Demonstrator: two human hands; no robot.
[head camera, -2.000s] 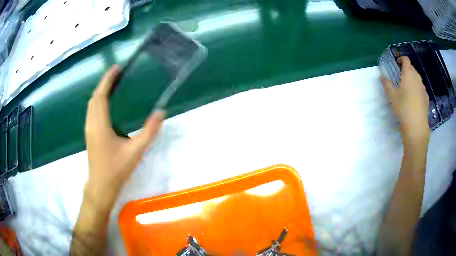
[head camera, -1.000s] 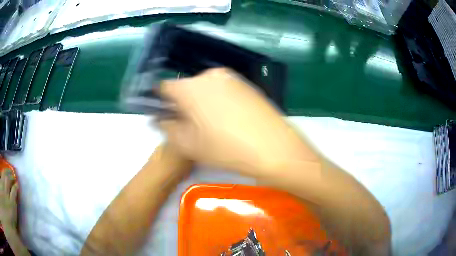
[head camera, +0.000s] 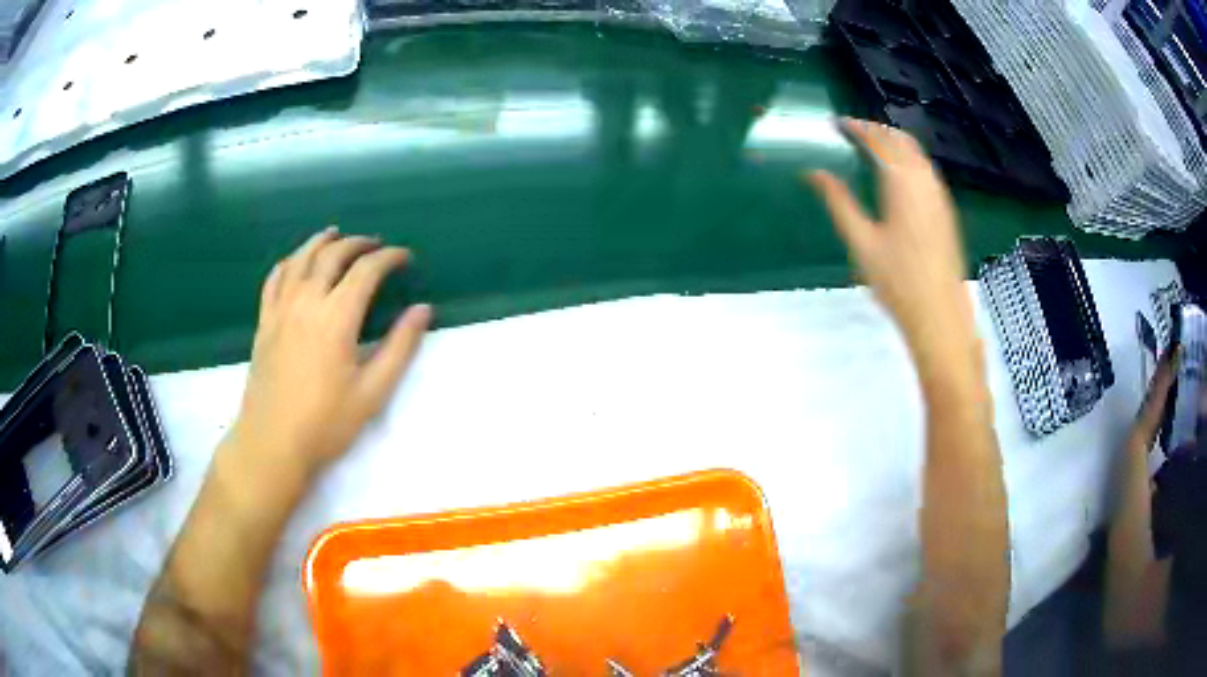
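My left hand (head camera: pixel 324 337) is over the near edge of the green belt, fingers apart, with nothing visible in it. My right hand (head camera: pixel 900 225) is over the belt at the right, thumb and fingers apart and empty. A right-hand stack of phone middle frames (head camera: pixel 1046 331) stands on the white cloth, right of my right forearm. A slanted, overlapping left-hand stack of frames (head camera: pixel 99 430) lies at the left edge of the cloth. The orange parts tray (head camera: pixel 530 522) is nearest me, with small heaps of side keys (head camera: pixel 507 653) at its lower edge.
A single frame (head camera: pixel 117 265) lies on the green belt (head camera: pixel 530 199) at the left. A white blister tray (head camera: pixel 199 60) is upper left. A black tray (head camera: pixel 927 93) and stacked pale trays (head camera: pixel 1085 119) are upper right. Another person's arm (head camera: pixel 1138 529) holds something dark at the right edge.
My hands, crossed over a dark blurred frame or frames a second ago, are now apart and empty. A slanted stack now shows at left. The view has shifted, with more trays visible upper right.
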